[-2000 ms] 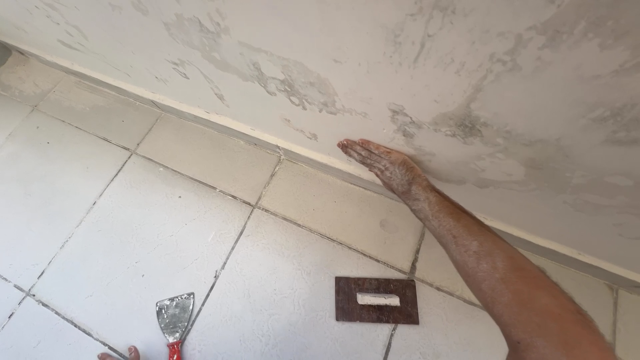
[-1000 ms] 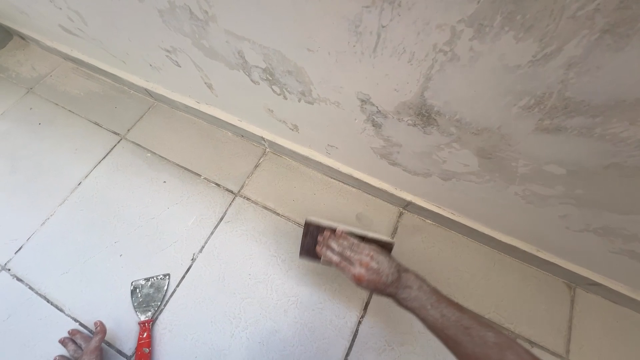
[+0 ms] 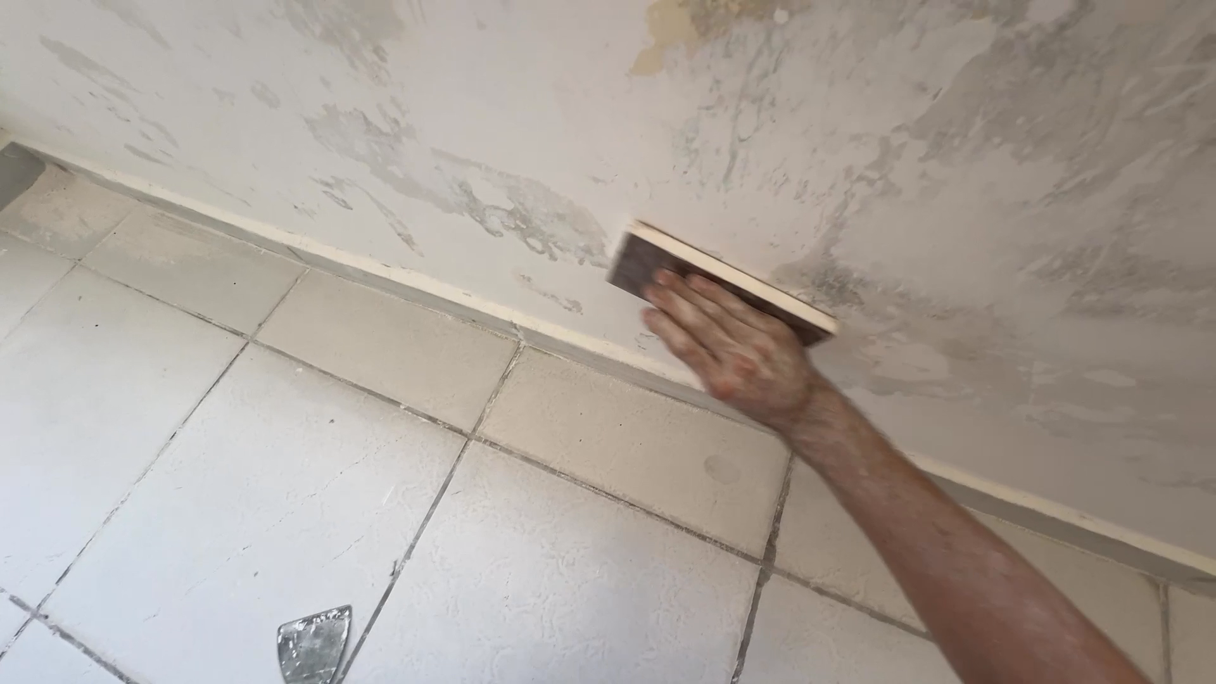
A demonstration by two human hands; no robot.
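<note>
My right hand [image 3: 736, 356] is closed on a rectangular hand float [image 3: 651, 261] with a dark face and a pale edge. The float lies against the lower part of the patchy plastered wall [image 3: 532, 114], a little above the skirting ledge. My fingers spread over its dark side, and its handle is hidden under them. Down at the bottom edge, the metal blade of a putty knife [image 3: 315, 646] rests on the floor tiles; its handle is out of the frame. My left hand is not in view.
White floor tiles [image 3: 589, 570] with dark, rough joints run up to the wall. A narrow skirting ledge [image 3: 408, 277] follows the wall's foot from upper left to lower right. Grey and yellowish patches mark the wall, and a grey object [image 3: 17, 174] stands at the far left.
Two seconds ago the float lay on the floor and my right hand was at the wall. My right hand has taken hold of it and raised it to the wall. My left hand has left the view.
</note>
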